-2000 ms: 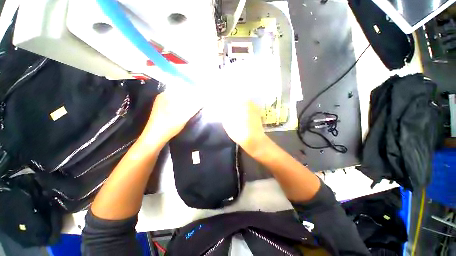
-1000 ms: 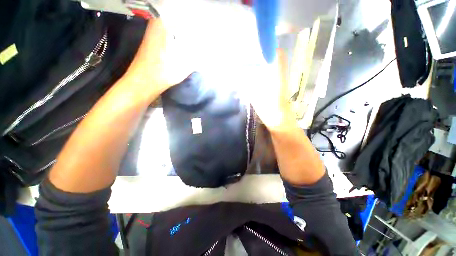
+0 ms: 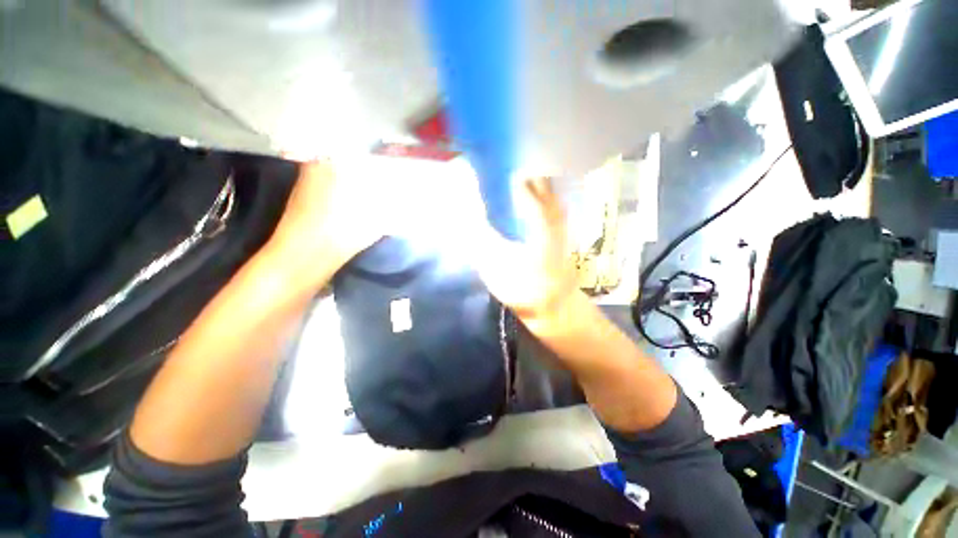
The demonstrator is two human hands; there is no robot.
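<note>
A black pouch (image 3: 425,363) with a rounded bottom and a small pale label lies in front of me, its zip along the right edge. My left hand (image 3: 352,205) is at its upper left and my right hand (image 3: 530,257) at its upper right. The fingers of both hands are lost in bright glare, so their grip on the cloth does not show. The sewing machine head (image 3: 357,74) with a blue strip (image 3: 478,95) stands above the hands. The needle area is hidden by glare.
Black bag panels (image 3: 116,252) with silver zips lie at left. A black cord (image 3: 672,247) runs over the grey board to a coil. A crumpled black bundle (image 3: 814,315), a long black piece (image 3: 814,116) and a white-framed tablet (image 3: 914,63) are at right.
The view has shifted, so the machine head now fills more of the top. The pouch sits lower in the picture than one second ago, with both hands still at its upper end.
</note>
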